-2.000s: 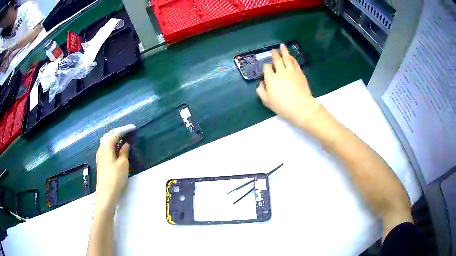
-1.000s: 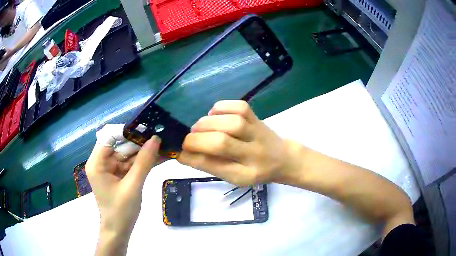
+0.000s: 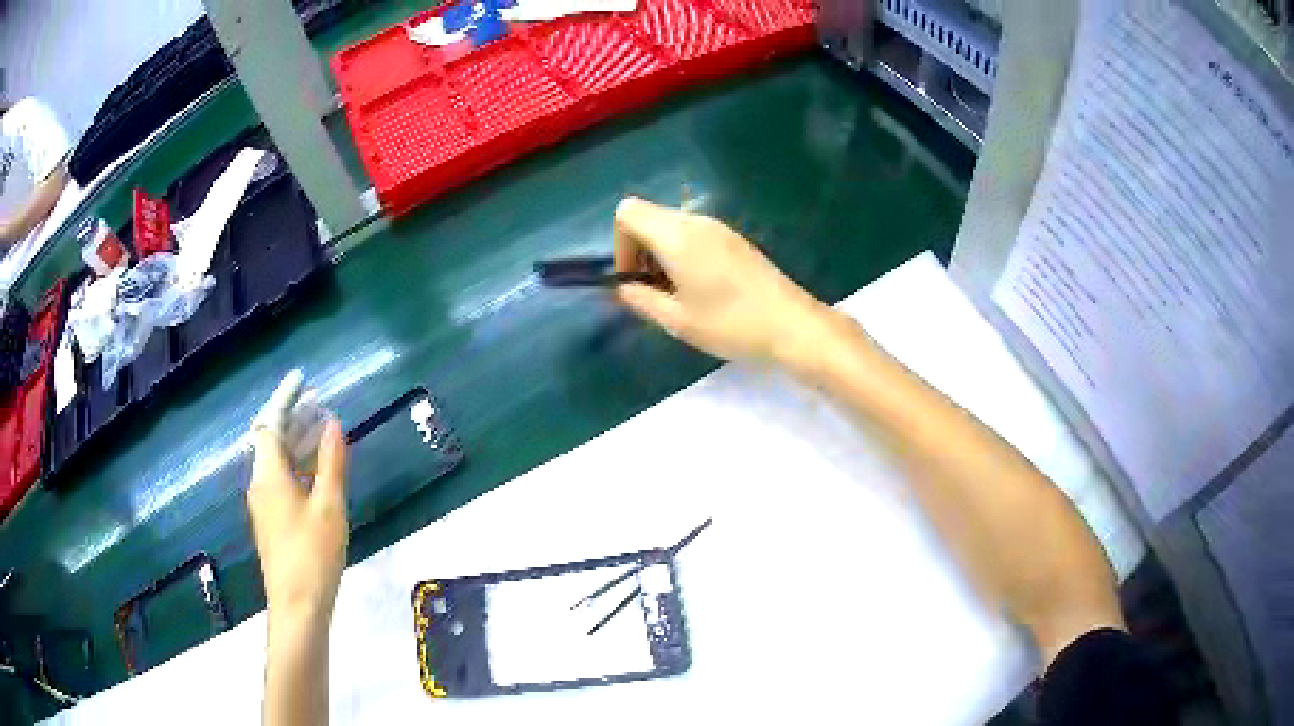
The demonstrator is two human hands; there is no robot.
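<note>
A black phone middle frame (image 3: 457,638) with yellow-orange edging at its left end lies on the white foam sheet (image 3: 823,567). Dark tweezers (image 3: 691,538) lie across its right end. My right hand (image 3: 710,277) holds another dark frame (image 3: 575,271), seen nearly edge-on and blurred, above the green surface. My left hand (image 3: 298,482) is over a further frame (image 3: 436,426) on the green surface, with white covers on its fingertips and thumb and finger apart. Whether it touches that frame cannot be told.
More frames (image 3: 210,593) lie on the green surface (image 3: 497,383) at lower left. A red tray (image 3: 468,114) is beyond it. A black tray (image 3: 277,234) with a crumpled clear bag (image 3: 142,305) is at left. A grey post, printed sheets (image 3: 1135,270) and a person's arm also show.
The frame that both hands held up has gone from the left hand; the right hand has carried a frame away over the green surface. The left hand has opened. The view has shifted.
</note>
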